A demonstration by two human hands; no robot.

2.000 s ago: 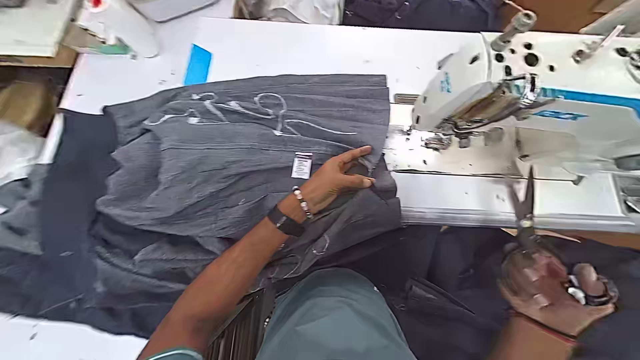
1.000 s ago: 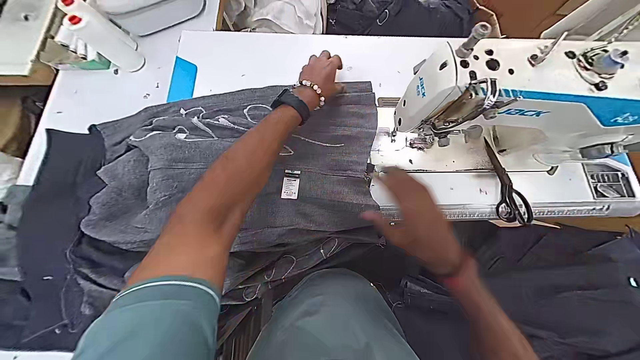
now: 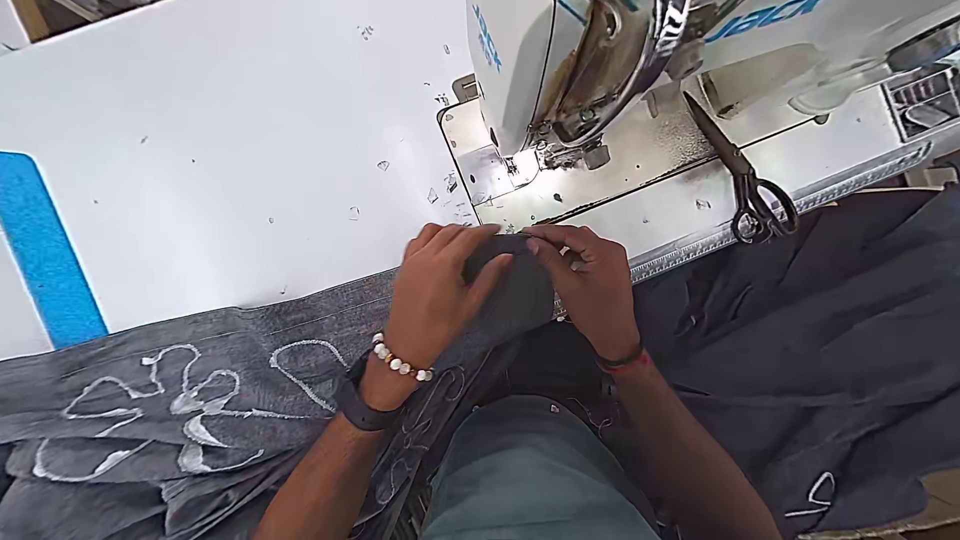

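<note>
Grey fabric with white embroidery (image 3: 247, 352) lies along the table's front edge, its right end between my hands. My left hand (image 3: 442, 292), with a beaded bracelet and a dark wristband, grips the upper edge of that end. Close to its right, my right hand (image 3: 589, 289) pinches the fabric corner between thumb and fingertips. Just beyond both hands stands the sewing machine's needle and presser foot area (image 3: 517, 169), with no fabric seen under it. Black-handled scissors (image 3: 742, 176) lie on the machine bed, right of my right hand.
The Jack sewing machine head (image 3: 600, 67) overhangs at the upper right. Thread scraps dot the white tabletop (image 3: 247, 150), which has a blue strip (image 3: 52, 247) at the left. More dark fabric (image 3: 810, 315) hangs over the front edge at right, and a measuring scale (image 3: 675, 259) runs along the bed's edge.
The scissors, in my right hand two seconds ago, have lain on the machine bed since the later earlier frame. My hands have come together at the fabric's end. The view is now closer.
</note>
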